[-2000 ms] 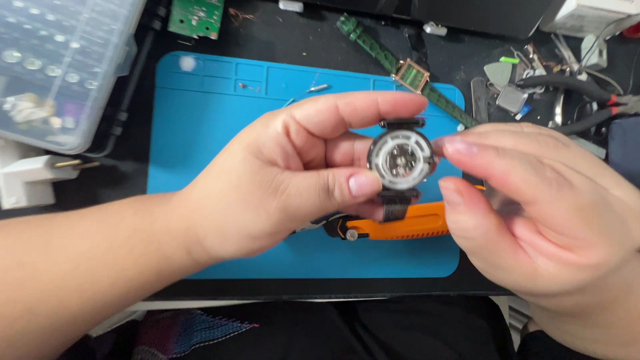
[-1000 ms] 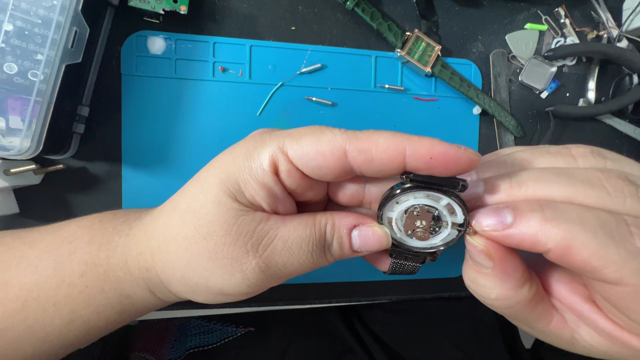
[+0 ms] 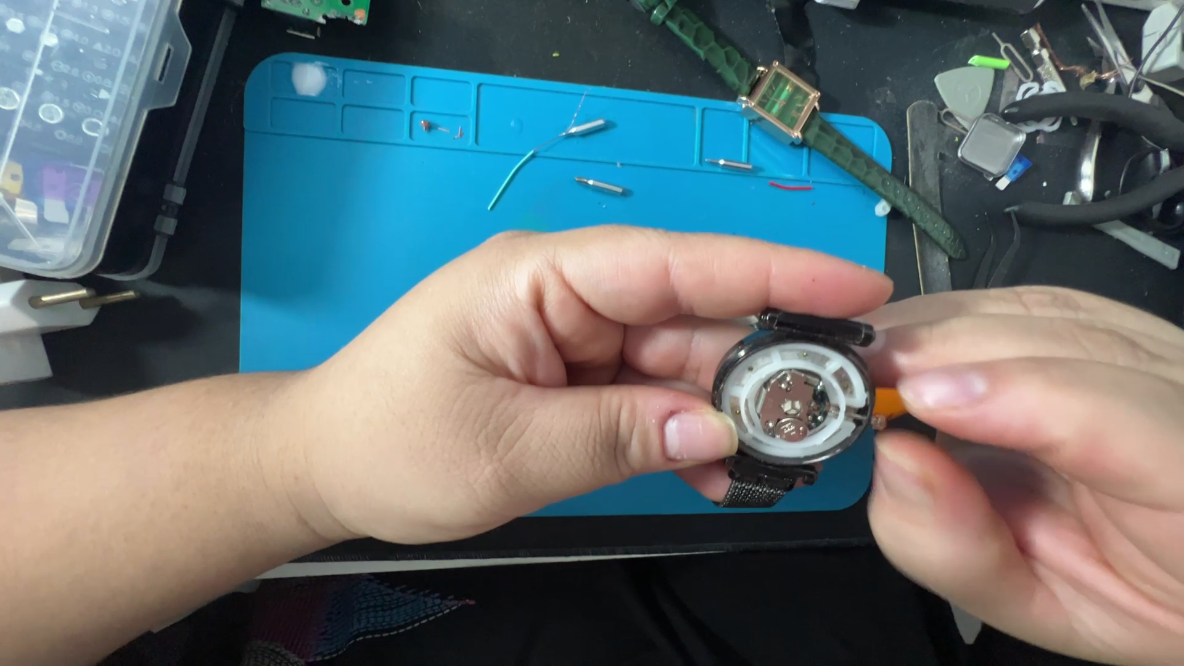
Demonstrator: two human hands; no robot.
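Observation:
My left hand [image 3: 555,370] holds a black wristwatch [image 3: 794,402] by its case, thumb on the near left rim and index finger along the top lug. The back of the watch is off, so a white plastic ring and the metal movement inside show. A black mesh strap [image 3: 754,490] hangs below the case. At the right, my right hand [image 3: 1017,444] has its thumb and index finger apart beside the small crown [image 3: 879,422], with no plain hold on it. Part of an orange object [image 3: 890,402] shows behind the right fingertips.
Under the hands lies a blue silicone work mat [image 3: 370,213] with screwdriver bits [image 3: 601,186] and a teal wire [image 3: 511,179]. A green-strapped watch [image 3: 783,100] crosses its upper right edge. Pliers [image 3: 1091,208] and loose parts lie right; a clear plastic case [image 3: 83,139] stands left.
My right thumb and index finger, close together at the watch's crown one second ago, are now spread apart. My left hand still holds the watch.

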